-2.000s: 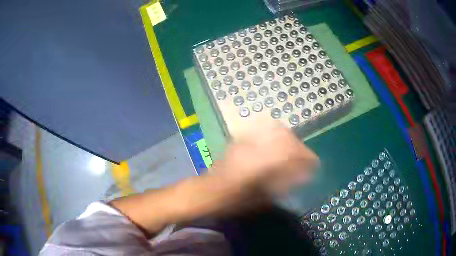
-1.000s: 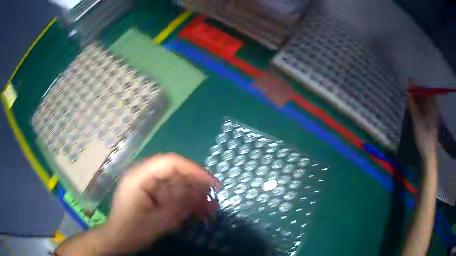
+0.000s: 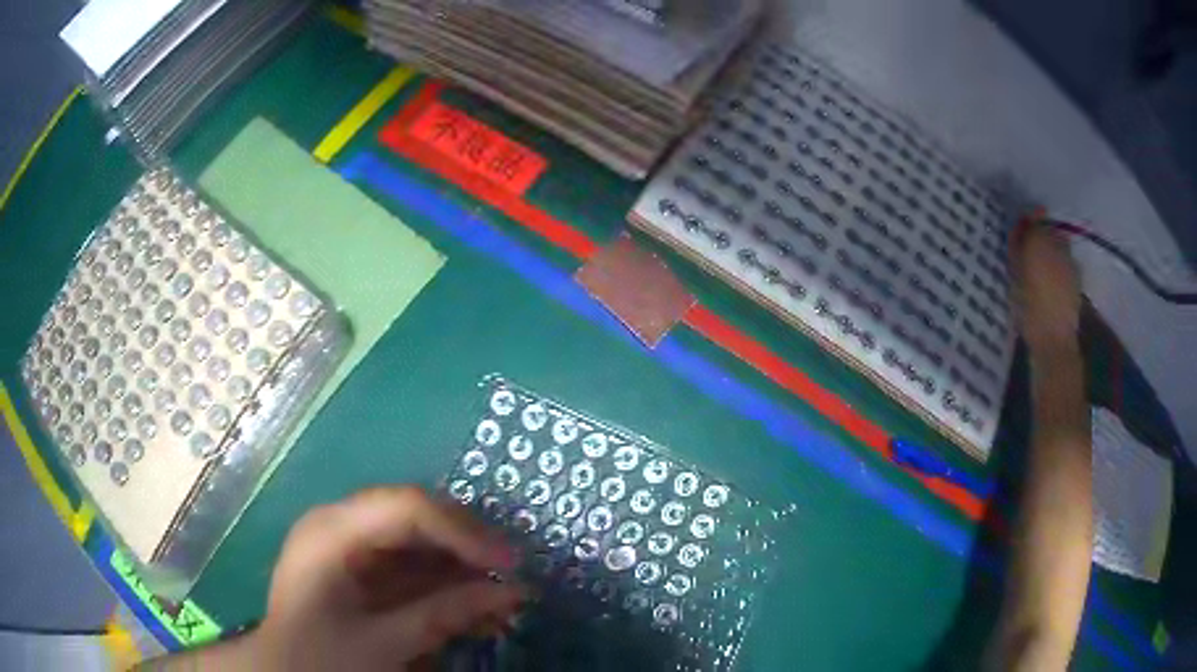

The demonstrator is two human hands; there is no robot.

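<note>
My left hand (image 3: 374, 571) is at the lower middle, over the left edge of a clear blister tray (image 3: 597, 479) partly filled with round silvery components. Its thumb and forefinger are close together, with a small glint between them; whether they hold a component is unclear. A cream-topped block (image 3: 131, 505) at the left carries rows of round components (image 3: 210, 361), with bare top along its near edge. My right hand (image 3: 1044, 256) is small and blurred at the far right, around a red tool (image 3: 1034, 215) with a dark cord trailing right. The tool's tip is not clear.
A filled grey-white tray (image 3: 840, 236) lies at the upper right beside stacked trays (image 3: 538, 79). A silvery-white stack (image 3: 184, 79) stands upper left. A light-green sheet (image 3: 328, 223), red label (image 3: 479, 147) and brown square (image 3: 637, 290) lie on the green mat (image 3: 394, 420).
The view has swung right since the first frame, showing my right arm. My left hand has gone from beside the block to the clear tray's left edge.
</note>
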